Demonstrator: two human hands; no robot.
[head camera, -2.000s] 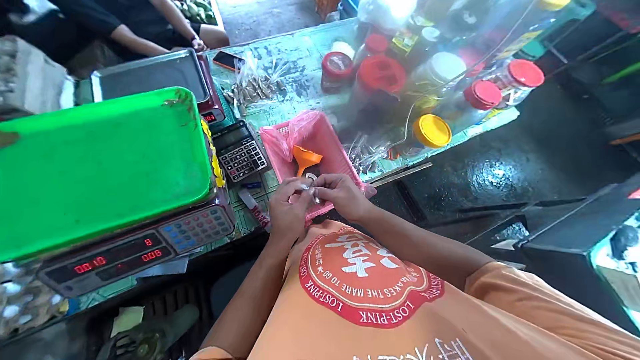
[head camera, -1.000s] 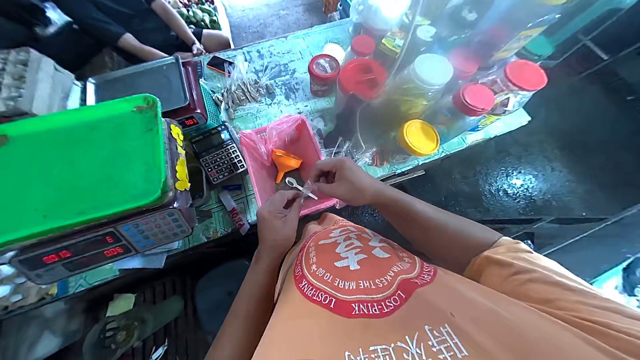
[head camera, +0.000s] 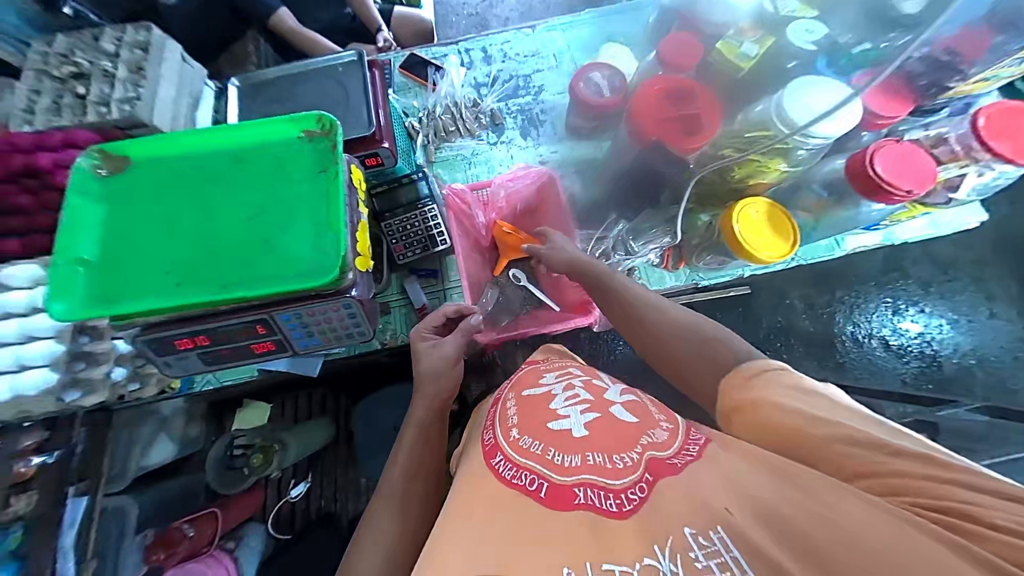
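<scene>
A pink plastic basket (head camera: 558, 318), lined with pink film, stands at the table's near edge. Inside it, my right hand (head camera: 552, 250) has its fingers on an orange plastic funnel (head camera: 512, 240). A white plastic spoon (head camera: 532, 290) lies below the funnel on dark loose contents. At the basket's near left corner, my left hand (head camera: 446, 332) pinches a small clear plastic bag (head camera: 490, 298) between thumb and fingers. Left of the basket lies a calculator (head camera: 412, 228).
A digital scale (head camera: 264, 336) with a green tray (head camera: 200, 216) stands left, a second scale (head camera: 308, 92) behind it. Lidded plastic jars (head camera: 760, 230) crowd the right. Small filled bags (head camera: 460, 116) and a phone (head camera: 420, 70) lie at the back. Another person's arm (head camera: 304, 30) shows beyond.
My hands were close together over the basket and have moved apart. My right hand has reached the funnel. The spoon, held up near my fingers a second ago, now lies in the basket.
</scene>
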